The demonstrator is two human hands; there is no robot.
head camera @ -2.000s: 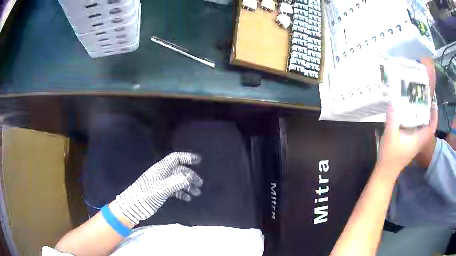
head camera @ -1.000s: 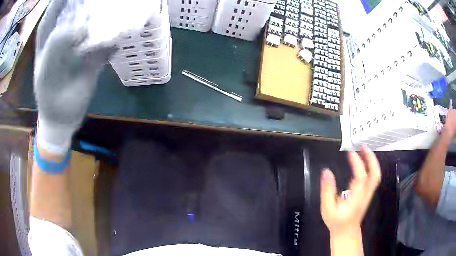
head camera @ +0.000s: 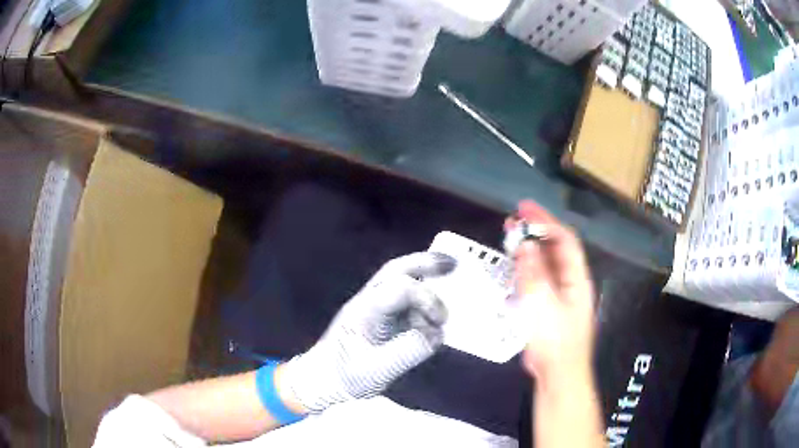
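A white housing shell (head camera: pixel 473 306) with slots along its edge is held over the dark-clad lap. My left hand (head camera: pixel 377 328), in a striped glove with a blue wrist band, grips the shell's left side, with its fingers curled over the edge. My right hand (head camera: pixel 556 302), bare and slightly blurred, is at the shell's right side and covers part of it. Its raised fingertips pinch a small white-and-dark insert (head camera: pixel 526 233) just above the shell's upper right corner. The inside of the shell is too bright to make out.
Stacked white housings (head camera: pixel 372 48) stand on the green bench, with a thin metal tool (head camera: pixel 486 125) beside them. The part-empty insert tray (head camera: pixel 618 140) is at upper right. More housings (head camera: pixel 745 184) stand at far right. A carton (head camera: pixel 136 289) is at left, a black "Mitra" lid (head camera: pixel 644 376) at lower right.
My left hand has come down from the stacked housings to the lap and now holds a shell. My right hand, empty before, has moved to the shell and holds an insert. The view has turned.
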